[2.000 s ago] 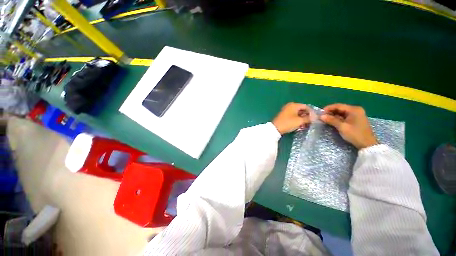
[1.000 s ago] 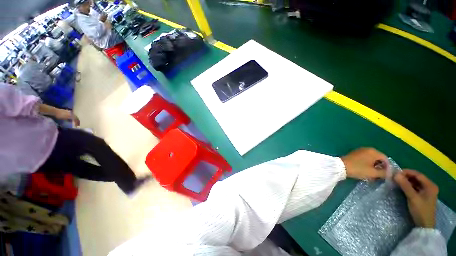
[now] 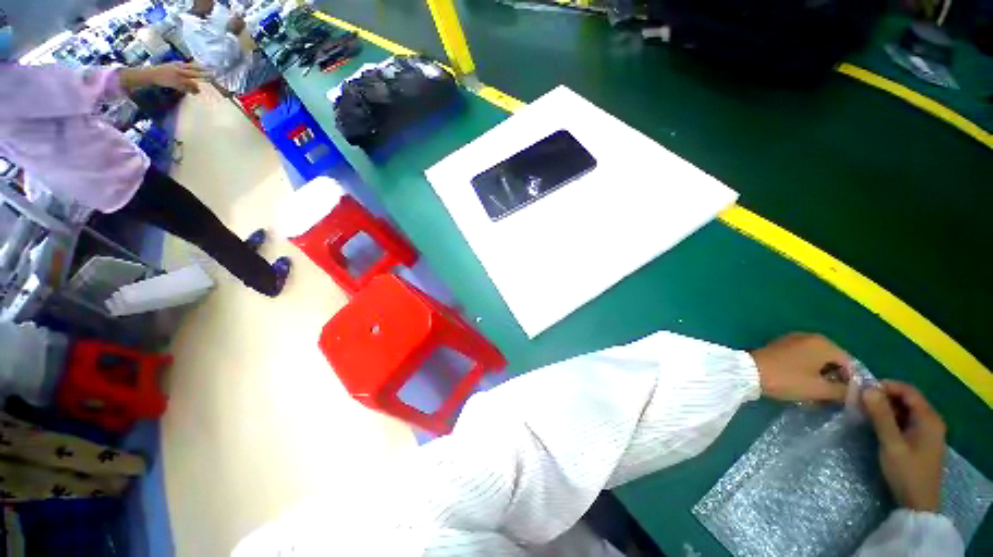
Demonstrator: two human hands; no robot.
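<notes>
A shiny, dimpled bubble wrap bag (image 3: 800,484) lies on the green mat at the lower right, partly cut off by the frame's bottom edge. My left hand (image 3: 804,368) pinches its upper edge from the left. My right hand (image 3: 910,441) pinches the same edge from the right, fingertips close to the left ones. A thin crinkled clear piece shows between the fingertips. A black glossy phone-like unit (image 3: 534,174) lies untouched on a white square board (image 3: 610,234) to the left of my hands.
Yellow tape (image 3: 849,294) runs along the green bench behind the board. A dark bundle (image 3: 394,100) sits beyond the board, near a yellow post (image 3: 451,36). Red stools (image 3: 408,348) stand along the bench's left side. A person in a pink smock (image 3: 82,136) is in the aisle.
The view first swung left, so the hands and bag now appear lower right. Both hands keep pinching the bag's edge. The person in pink has moved farther up the aisle.
</notes>
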